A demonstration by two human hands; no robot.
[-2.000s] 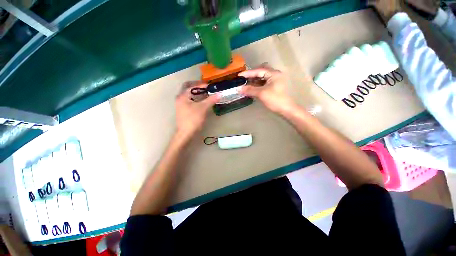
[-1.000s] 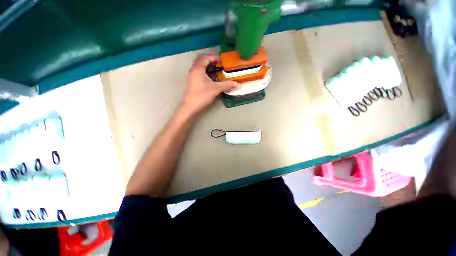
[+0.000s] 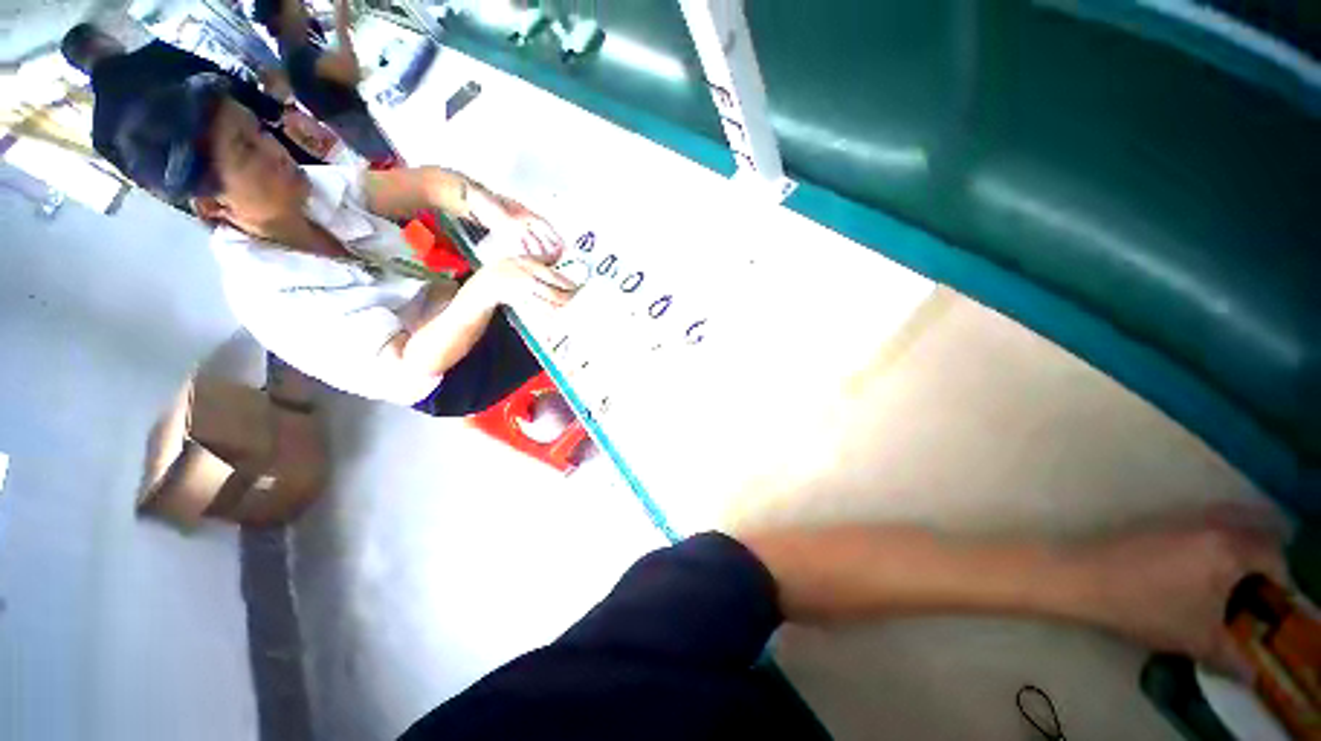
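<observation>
My left hand is blurred near the right edge, with its forearm stretched across the bench. It is at the orange press fixture, which the picture's edge cuts off. Its fingers are unclear, and I cannot tell whether they hold anything. Part of the dark green press base shows below the hand. A black wrist loop lies on the tan board at the bottom edge; its device is cut off. My right hand is out of view.
Several black loops of washed-out devices lie on the white sheet. A person in a white shirt reaches over them. A white post stands at the green back panel. A cardboard box is on the floor, and other people are behind.
The view has swung left, so the fixture is now at the right edge and the neighbouring worker shows. My left hand is still at the fixture. The devices on the right are out of view.
</observation>
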